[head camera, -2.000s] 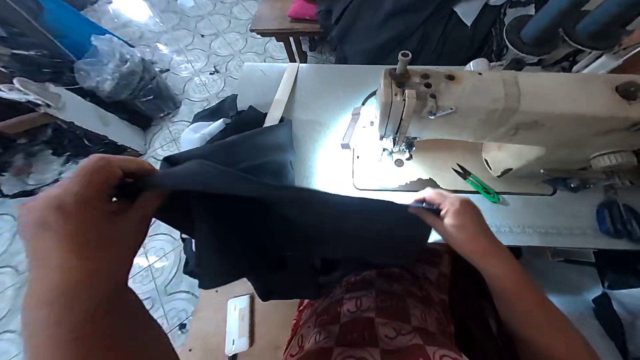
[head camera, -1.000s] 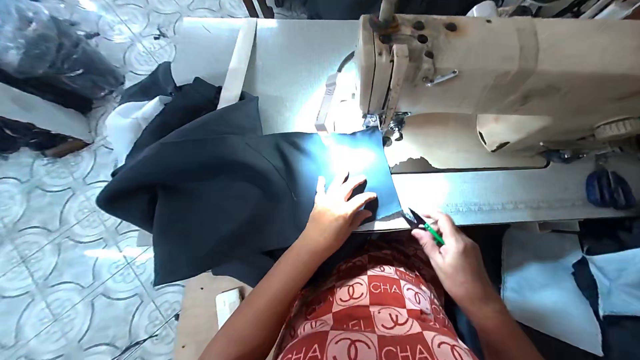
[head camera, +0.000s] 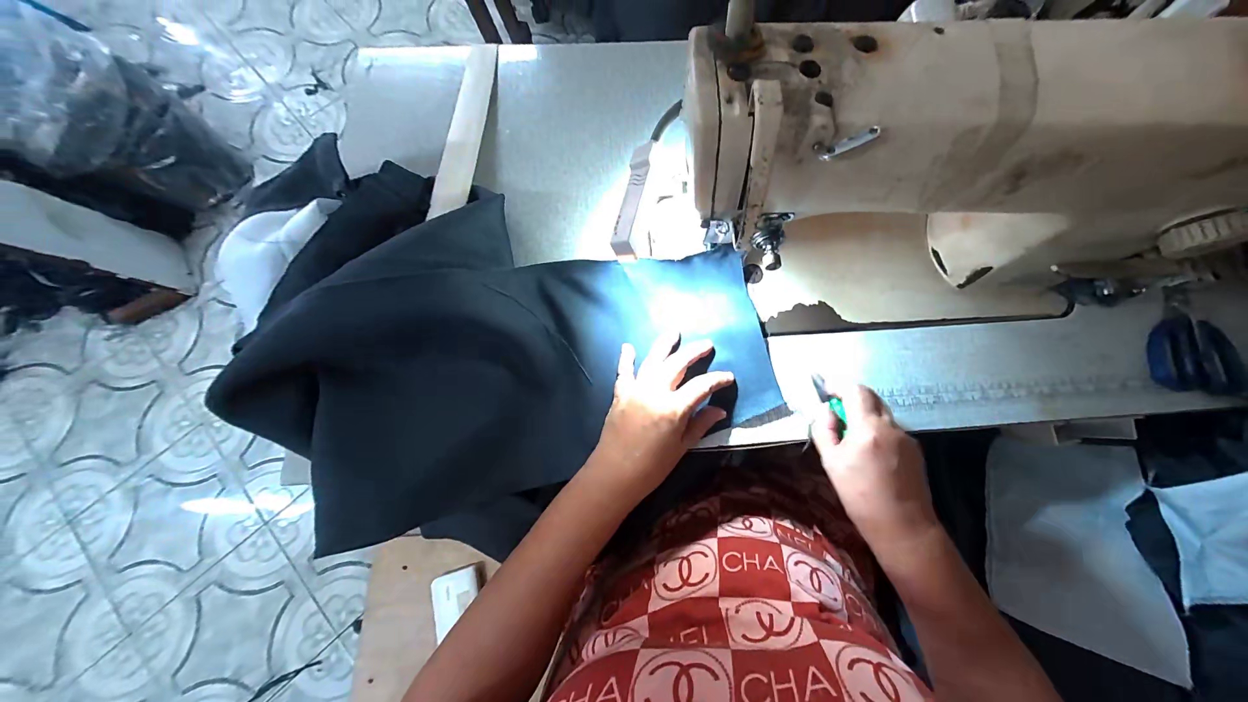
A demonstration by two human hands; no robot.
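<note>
A piece of dark fabric [head camera: 439,341] lies across the sewing table, its right end brightly lit beside the needle area of a beige industrial sewing machine [head camera: 877,127]. My left hand [head camera: 663,400] rests flat on that end, fingers spread. Just right of the fabric's edge, my right hand [head camera: 863,439] holds green-handled thread snips [head camera: 836,409], their dark blades pointing up and left. The hand is slightly blurred, and whether the blades touch anything cannot be told.
A pale flat strip [head camera: 463,132] lies on the table's left part. Blue-handled scissors [head camera: 1175,356] are at the right. A white device [head camera: 454,600] sits on a wooden surface at lower left. Cut cloth pieces [head camera: 1072,556] hang or lie at lower right, and plastic-wrapped bundles [head camera: 127,117] stand at upper left.
Two seconds ago both hands held the fabric up and the snips lay on the machine bed. Now the fabric lies flat under my left hand and the snips are in my right.
</note>
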